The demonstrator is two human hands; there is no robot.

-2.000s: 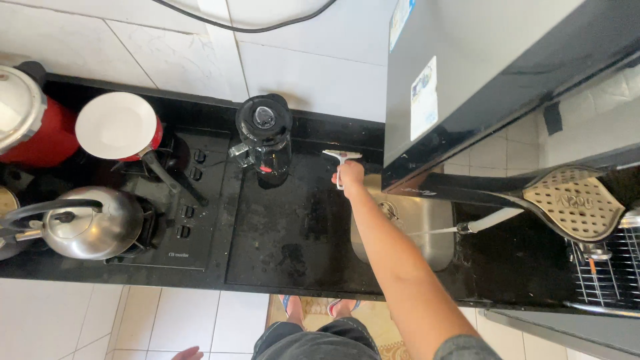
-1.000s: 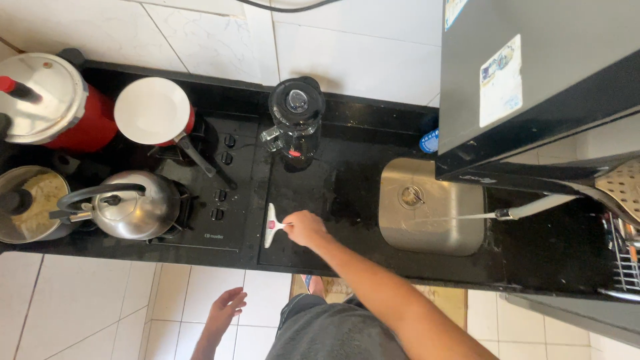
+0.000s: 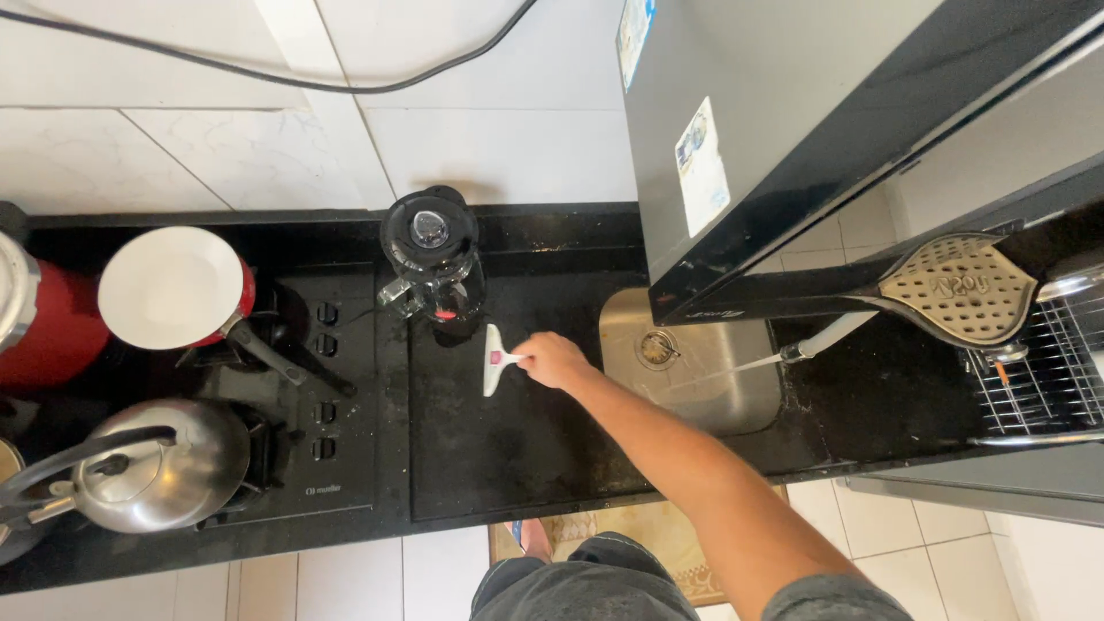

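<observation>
My right hand (image 3: 552, 359) is closed around the handle of a small white squeegee (image 3: 492, 360) with a pink mark at its middle. The squeegee's blade lies over the black stone countertop (image 3: 492, 457), between the hob and the sink. Just behind and left of it stands a blender (image 3: 433, 250) with a black lid and clear jug. To the right of my hand is a stainless steel sink (image 3: 733, 405), where water runs from a faucet (image 3: 811, 341). My left hand is out of view.
On the hob at left stand a steel kettle (image 3: 164, 466), a white-lined frying pan (image 3: 171, 286) and a red pressure cooker (image 3: 56, 328). A dark cabinet or appliance (image 3: 776, 112) overhangs the sink. At right are a perforated fly swatter (image 3: 962, 289) and a wire dish rack (image 3: 1048, 379).
My right hand and the squeegee have moved back from near the counter's front edge, where they were one second ago, toward the blender. My left hand, visible then, has left the view.
</observation>
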